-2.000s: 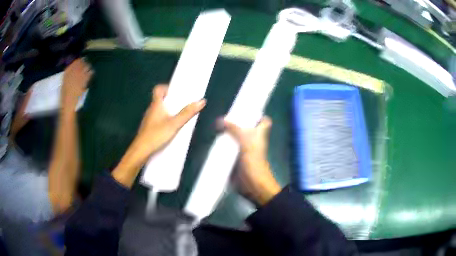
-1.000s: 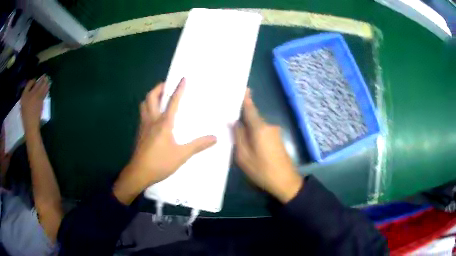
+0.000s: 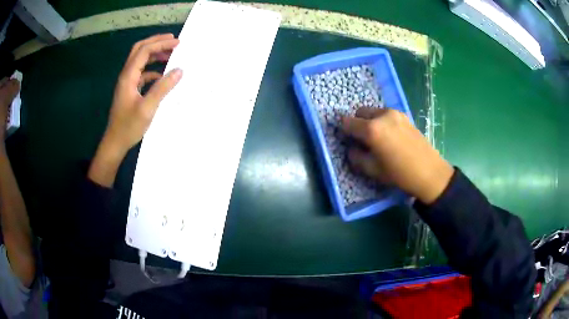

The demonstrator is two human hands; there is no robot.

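Note:
Two white power strips (image 3: 203, 131) lie side by side, plain backs up, on the dark green bench, slightly tilted. Small ring-like holes show near their lower ends, and white cords (image 3: 184, 269) hang there over the bench edge. My left hand (image 3: 138, 99) is at the upper left side of the strips, fingers curled and apart, thumb at the edge. My right hand (image 3: 390, 146) is inside the blue parts tray (image 3: 306, 93), fingers down in the small grey pellets (image 3: 343, 87). Its fingertips are partly hidden, so any pellets held cannot be seen.
A pale yellowish strip (image 3: 349, 28) crosses behind the work. White bars (image 3: 499, 31) lie at the upper right, and another white piece (image 3: 47, 19) is at the upper left. Another person's arm (image 3: 14, 205) is at the left edge. A red crate (image 3: 430, 298) sits below the bench edge.
My right hand has moved from the strips' right side into the tray. My left hand has shifted off the strips' middle to their upper left edge. The strips and tray now appear further left in view.

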